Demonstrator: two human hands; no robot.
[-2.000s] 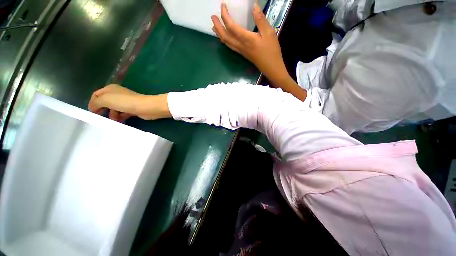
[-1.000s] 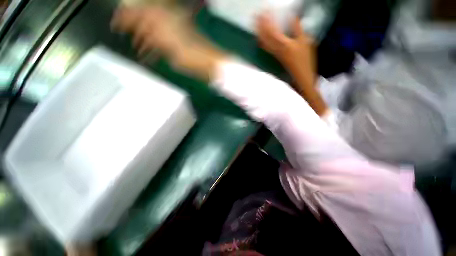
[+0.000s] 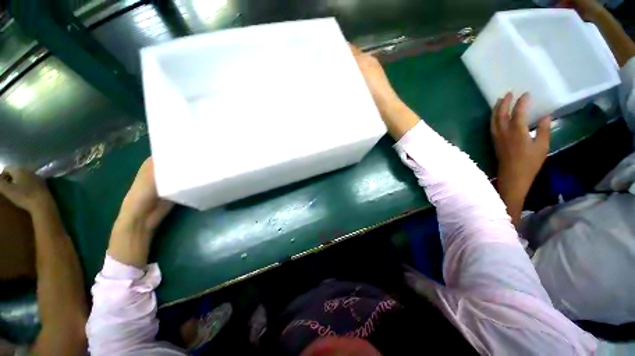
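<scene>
A white open box (image 3: pixel 278 156) is in front of me over the green bench edge, tilted so that its inside faces me. No product shows inside it. My left hand (image 3: pixel 143 198) is at the box's left end, its fingers partly hidden behind the wall. My right hand (image 3: pixel 369 73) is at the box's right end, its fingers mostly hidden behind that wall. The two hands hold the box between them.
The green bench (image 3: pixel 278 233) runs across, with a dark shiny conveyor (image 3: pixel 278 10) beyond it. At right a person's hand (image 3: pixel 519 142) holds another white box (image 3: pixel 508 66). At left another person's arm (image 3: pixel 52 257) is beside a brown carton (image 3: pixel 12 240).
The view has turned. My right hand has come back from reaching toward the neighbour and is now on the box. The box is now centred, with my left hand in view.
</scene>
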